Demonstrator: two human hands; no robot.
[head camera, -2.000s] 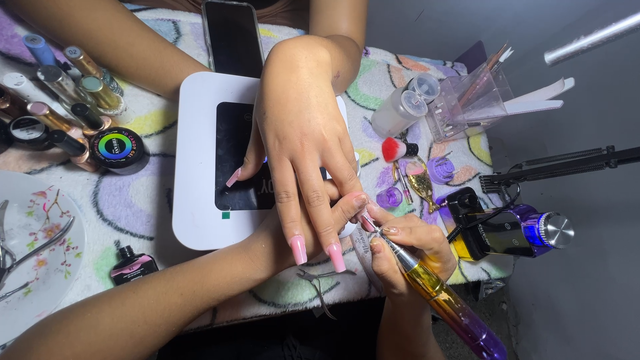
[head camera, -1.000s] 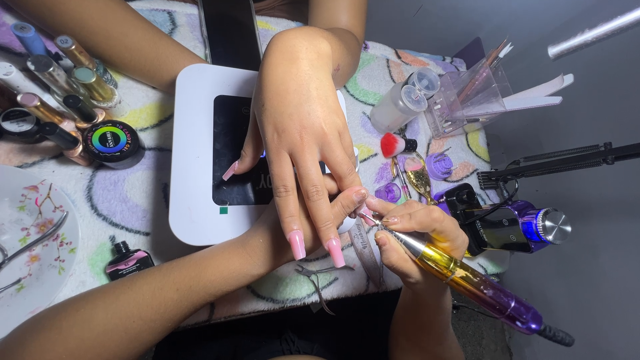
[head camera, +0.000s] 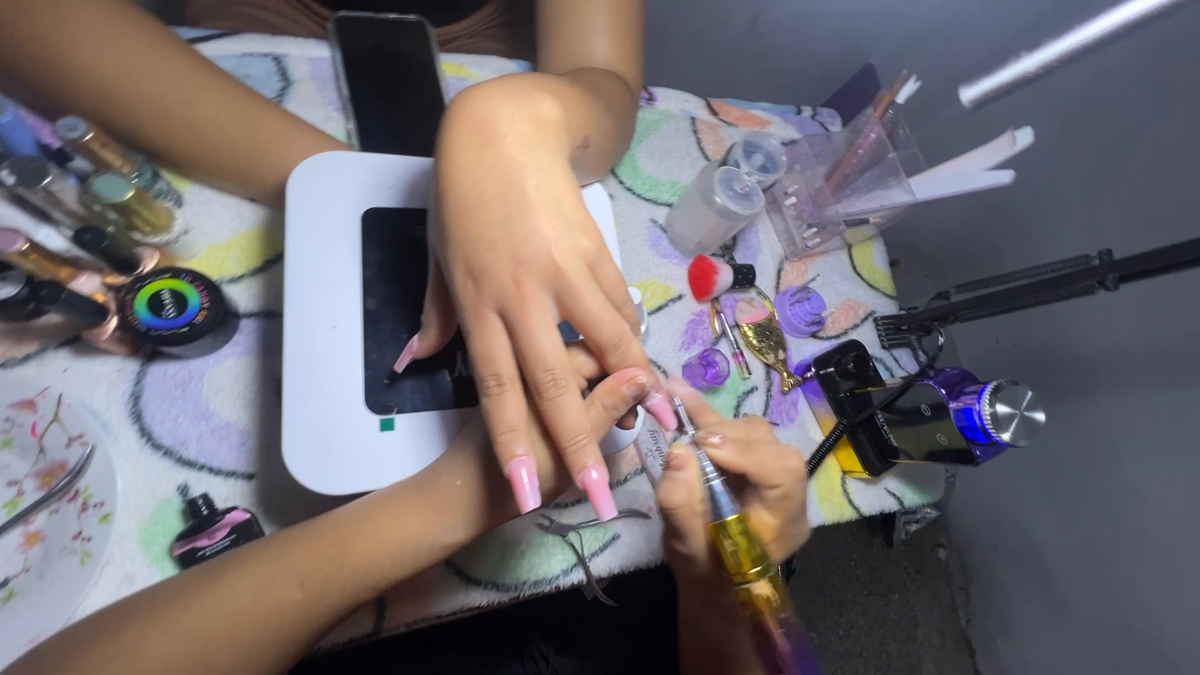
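Observation:
My left hand (head camera: 609, 398) reaches from the lower left beneath another person's hand (head camera: 525, 244), its thumb and fingers gripping that person's little finger near the tip. My right hand (head camera: 736, 478) holds a yellow and purple electric nail drill (head camera: 741, 553), its metal bit touching or very near the pink nail (head camera: 661, 410) of the gripped finger. The person's other long pink nails point down toward the table edge. Under their hand lies a white nail lamp (head camera: 323, 328) with a black panel. Cuticle nippers (head camera: 581, 530) rest on the towel just below the fingers.
Gel polish bottles (head camera: 112, 197) and a round black jar (head camera: 173, 307) stand left, above a floral plate (head camera: 56, 525). A black polish bottle (head camera: 216, 532) lies nearby. At right are a red-tipped brush (head camera: 720, 278), clear bottles (head camera: 712, 206), a file holder (head camera: 844, 197) and the drill's control unit (head camera: 928, 417). A phone (head camera: 389, 84) lies behind.
The drill's rear end has swung downward, so it now stands steeper, and my right hand has turned with it. My left hand keeps its hold on the person's finger.

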